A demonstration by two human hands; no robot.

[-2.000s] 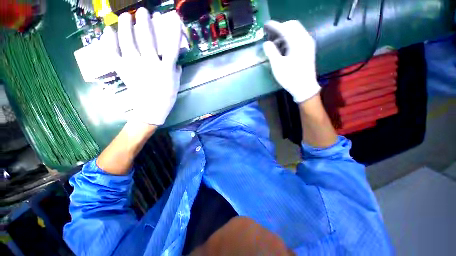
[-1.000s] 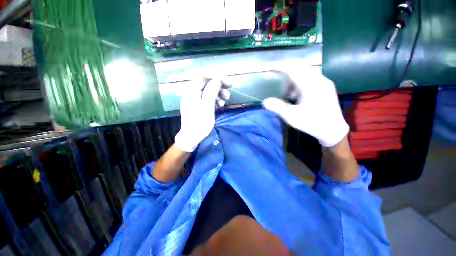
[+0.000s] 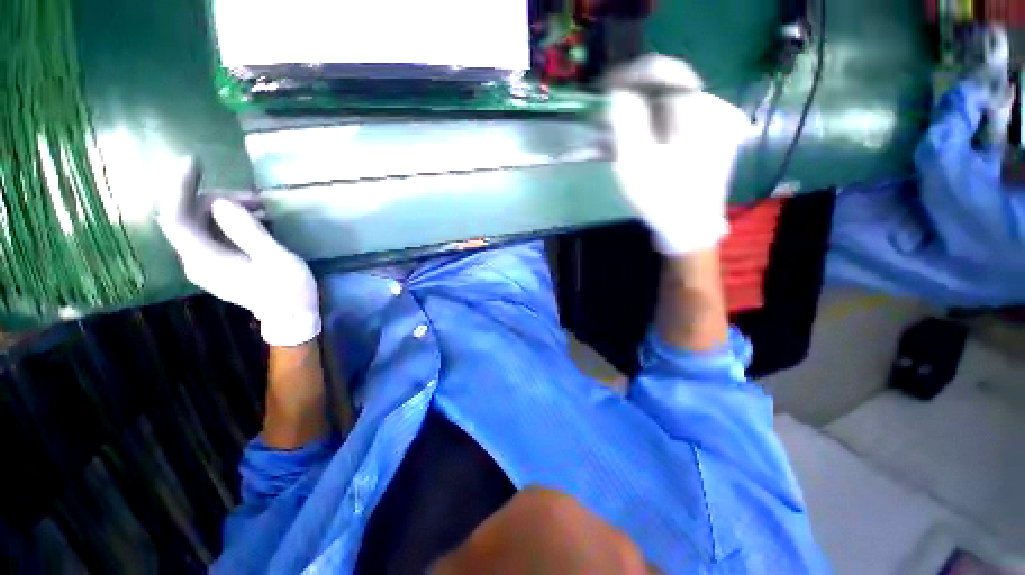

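The power circuit board (image 3: 562,101) lies at the top middle, cut off by the picture's top edge, with a bright white heat sink (image 3: 371,36) across it. The pale blue-green support plate (image 3: 438,152) lies along its near side. My left hand (image 3: 250,264), in a white glove, is at the plate's left end over the green mat, fingers apart, with nothing seen in it. My right hand (image 3: 678,163), gloved and blurred, is raised by the right end of the board and plate. Its fingertips are smeared, so I cannot tell if it holds anything.
Green strips (image 3: 56,191) lie at the left. The blurred electric screwdriver (image 3: 794,39) and its cord are at the upper right. Red sheets (image 3: 751,253) sit in a black bin below the bench. Another person's blue sleeve (image 3: 953,140) is at the far right; a black box (image 3: 931,357) is on the floor.
My hands were close together with a thin strand between them. They are now wide apart: the left has moved left, the right up towards the board's right end. The view has shifted rightward.
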